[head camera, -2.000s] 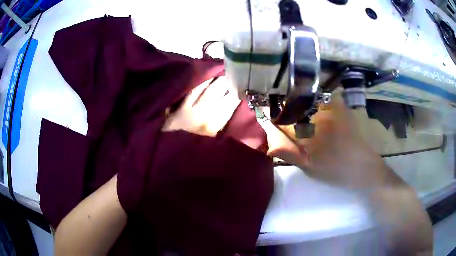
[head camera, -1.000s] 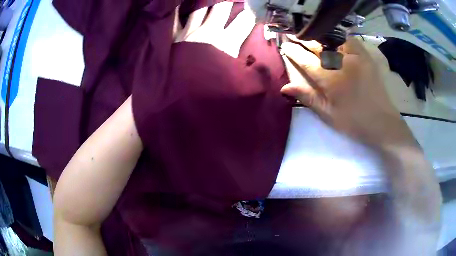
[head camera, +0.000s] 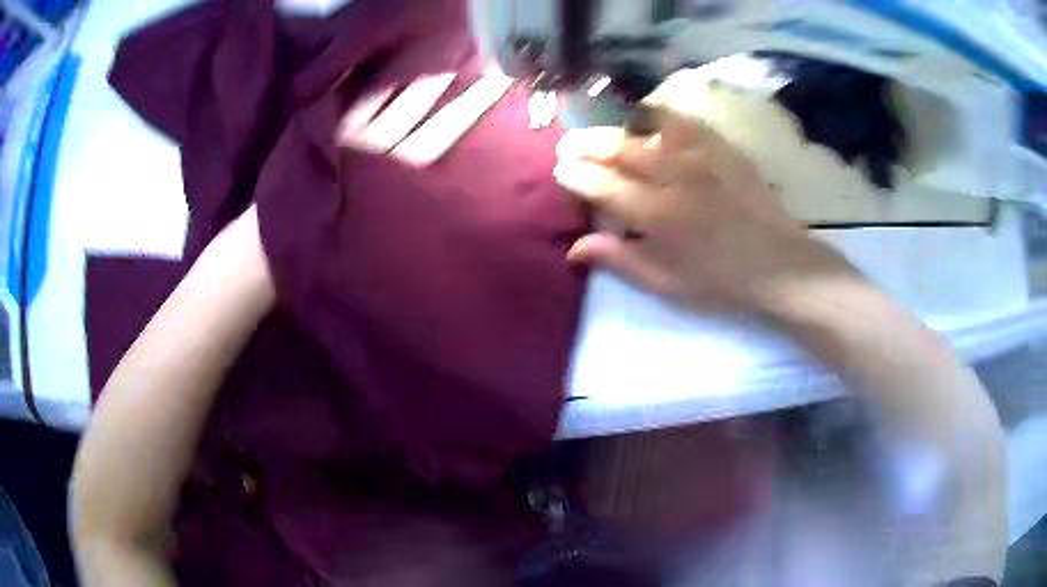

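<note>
The maroon garment piece (head camera: pixel 459 264) lies left of the needle area, over the white table and down its front edge. My left hand (head camera: pixel 419 115) is mostly under folds of the cloth; only lit, blurred fingers show near the machine head. What its fingers grip cannot be seen. My right hand (head camera: pixel 677 206) is at the cloth's right edge beside the presser foot area, fingers pointing left, thumb and fingertips at the rim of the cloth. The sewing machine head (head camera: pixel 626 34) is blurred and cut off by the top edge; the needle is not clear.
Dark fabric scraps (head camera: pixel 844 109) lie under the machine arm on the cream bed. The white table (head camera: pixel 689 367) has a blue strip (head camera: pixel 44 195) at its left end. Maroon cloth and dark clothing show below the front edge. Blurred blue items stand at the top left.
The view has shifted and blurred. The cloth beside the needle looks smoother and broader. My right hand has moved left in the picture, its fingers still at the cloth's edge.
</note>
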